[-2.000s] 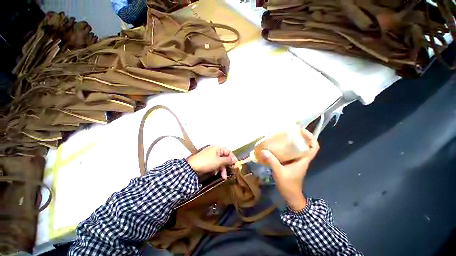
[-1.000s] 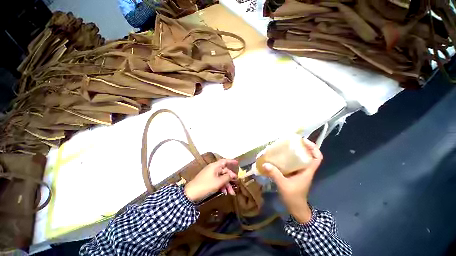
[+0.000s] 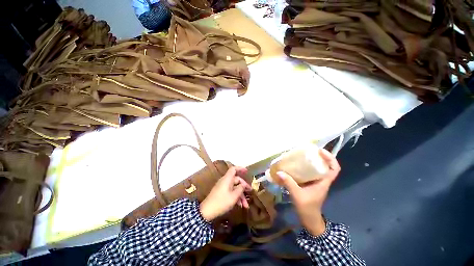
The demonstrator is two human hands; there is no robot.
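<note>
A brown handbag [image 3: 174, 191] lies at the table edge, its two handles standing up over the white sheet and a small gold clasp [image 3: 191, 187] showing. My left hand [image 3: 226, 193] is over the bag's right end; its fingertips are bent, and whether they pinch anything is unclear. My right hand [image 3: 310, 195] holds a translucent glue bottle [image 3: 297, 165] on its side. The bottle's pale nozzle points left at a small yellow zipper end [image 3: 255, 183], close to it; contact is unclear. More of the bag hangs below, partly hidden by my hand and sleeve.
Overlapping brown bags [image 3: 130, 85] lie along the table's far left side. A high stack of brown bags [image 3: 364, 41] is at the upper right. Another bag [image 3: 21, 202] is at the left edge. A person's blue sleeve shows at the top. Dark floor is at the right.
The handbag's front and gold clasp have come into view left of my left hand. My left fingers have moved slightly away from the zipper end. The camera view has shifted slightly.
</note>
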